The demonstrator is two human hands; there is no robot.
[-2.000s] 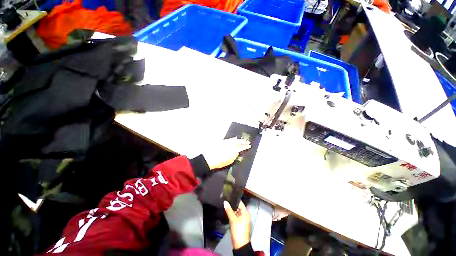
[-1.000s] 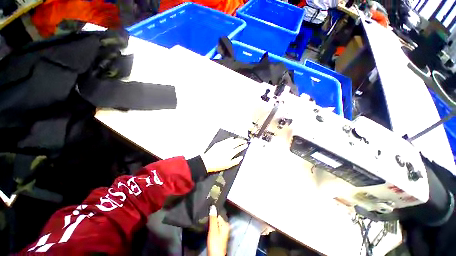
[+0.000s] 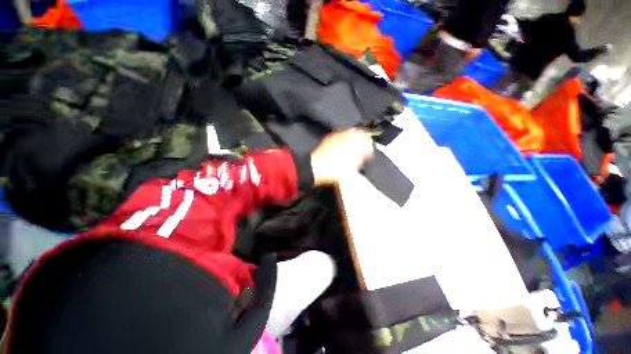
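My left hand (image 3: 342, 156), blurred, is at the edge of the heap of black cut pieces (image 3: 332, 100), beside the near end of a spare black strip (image 3: 391, 178) on the white tabletop. Whether its fingers hold cloth cannot be told. A black and camouflage panel (image 3: 408, 304) lies across the table's front edge at the bottom, its far end at the sewing machine (image 3: 515, 321). Only the left end of the machine shows, cut off by the picture's edge. My right hand is not in view.
Camouflage and black pieces (image 3: 117, 104) are heaped at the left. Blue crates (image 3: 463, 131) stand behind the table (image 3: 443, 214), with orange fabric (image 3: 498, 110) beside them. Dark crumpled cloth (image 3: 515, 252) lies behind the machine. A person in dark clothes (image 3: 553, 41) is at the upper right.
The view has swung left. My left hand has left the panel at the machine and moved to the heap and spare strip. My right hand has gone out of view.
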